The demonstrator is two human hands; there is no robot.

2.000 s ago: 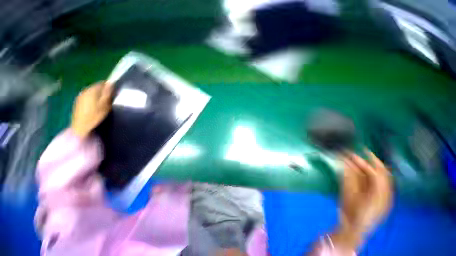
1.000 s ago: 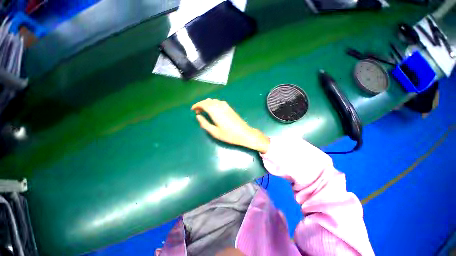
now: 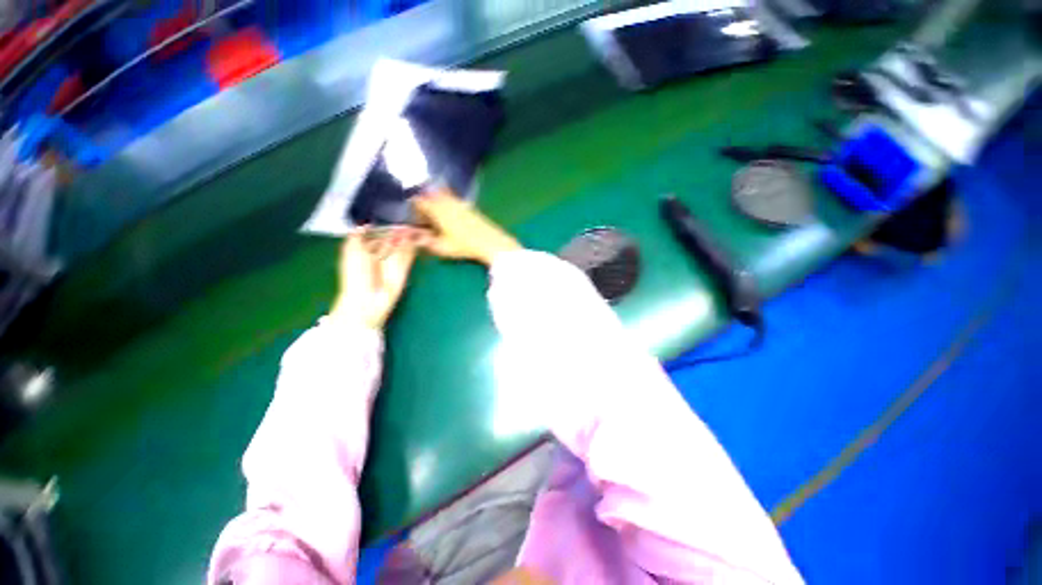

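Observation:
A flat black panel unit [image 3: 459, 131] lies on a silvery-white foam sheet [image 3: 357, 146] on the green bench [image 3: 440, 377], a bright reflection across it. My left hand [image 3: 377, 269] is at the near edge of the unit, fingers on that edge. My right hand [image 3: 459, 226] is beside it, fingertips on the near right part of the unit. Both hands seem to hold the edge; the picture is blurred and the exact finger grip is hard to see.
Right of my hands are a round dish of dark screws [image 3: 603, 263], a black electric screwdriver [image 3: 714, 261] with a cord, a greyer dish [image 3: 772, 192] and a blue bin [image 3: 874, 169]. Another panel unit [image 3: 686, 43] lies at the back.
My left hand has come into view and reached the unit. My right hand has moved forward and left onto it. The unit and its foam sheet now sit more upright in the picture.

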